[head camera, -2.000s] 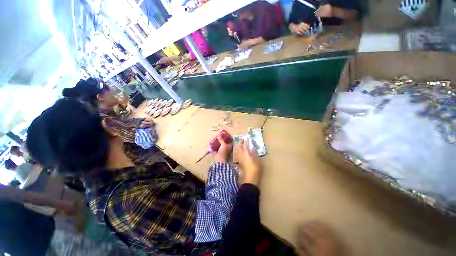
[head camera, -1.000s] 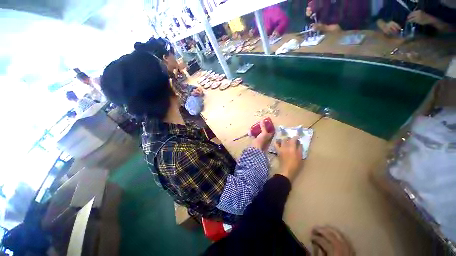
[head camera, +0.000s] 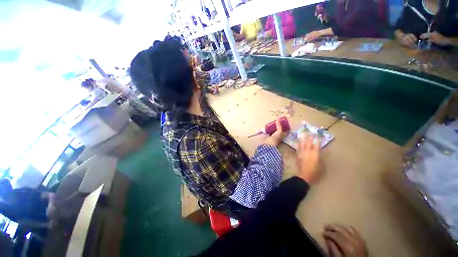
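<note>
A white square plate (head camera: 325, 142) lies on the bench with several small grey parts standing on it. My left hand (head camera: 309, 159), in a black sleeve, reaches over the plate's near side. Its fingers are blurred and cover part of the plate; whether they hold a small part cannot be told. My right hand (head camera: 345, 242) rests low on the bench at the bottom edge, fingers curled, with no held thing visible. A neighbour's hand holds a red-pink driver (head camera: 277, 126) just left of the plate, its thin shaft pointing left.
Loose small parts (head camera: 283, 109) lie behind the driver. A carton with white liner (head camera: 442, 168) is at the right edge. A green conveyor belt (head camera: 351, 95) runs behind the bench. The neighbour in plaid (head camera: 206, 155) sits close at left. Other people work across the belt.
The view has swung left, so the carton has slid towards the right edge. My left hand has shifted on the plate, uncovering more standing parts. My right hand stays low on the bench.
</note>
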